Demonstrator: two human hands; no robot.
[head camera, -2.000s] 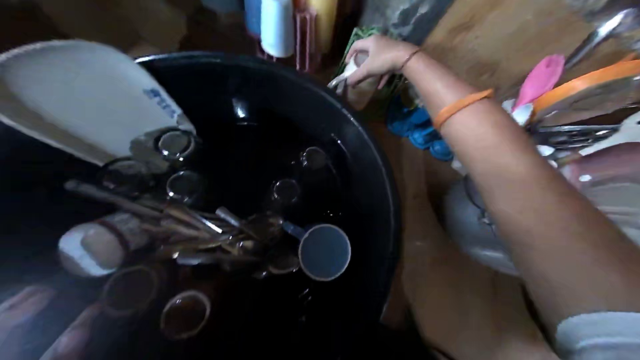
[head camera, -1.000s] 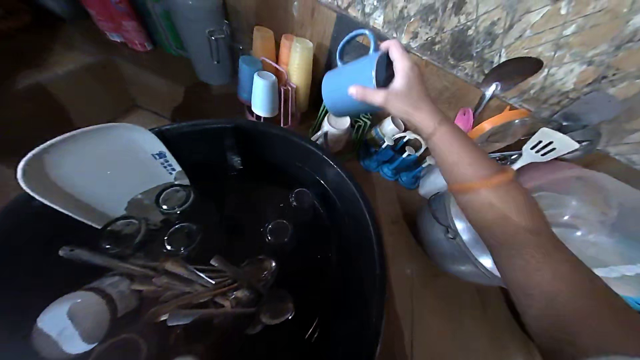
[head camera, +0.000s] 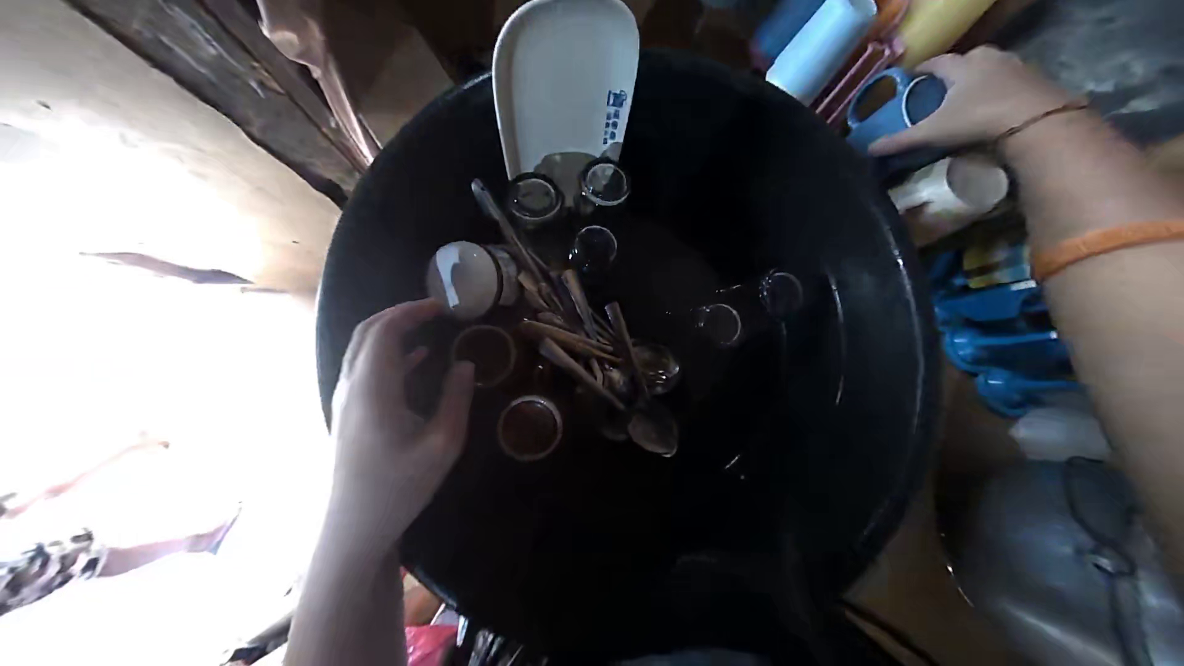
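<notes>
A large black tub (head camera: 902, 407) holds dark water with spoons (head camera: 592, 342), several glasses (head camera: 606, 182), a pale cup (head camera: 462, 277) and an oblong white tray (head camera: 566, 79) leaning at its far side. My left hand (head camera: 402, 398) is over the tub's left part, fingers apart beside the pale cup and a submerged round-rimmed vessel (head camera: 529, 427); it appears to hold nothing. At the upper right, outside the tub, my right hand (head camera: 985, 97) grips a blue mug (head camera: 888, 116) by its body, next to a white cup (head camera: 962, 190) lying on its side.
Plastic tumblers (head camera: 823, 46) stand in a pink rack (head camera: 860, 79) beyond the right rim. Blue-handled items (head camera: 1004, 338) and a metal pot (head camera: 1036, 555) lie along the right. A person's arm (head camera: 157, 550) shows at the lower left, in glare.
The blue mug was in the tub two seconds ago, then raised in my right hand; now it is lower, beside the white cup. My left hand has come over the tub. The view has swung strongly.
</notes>
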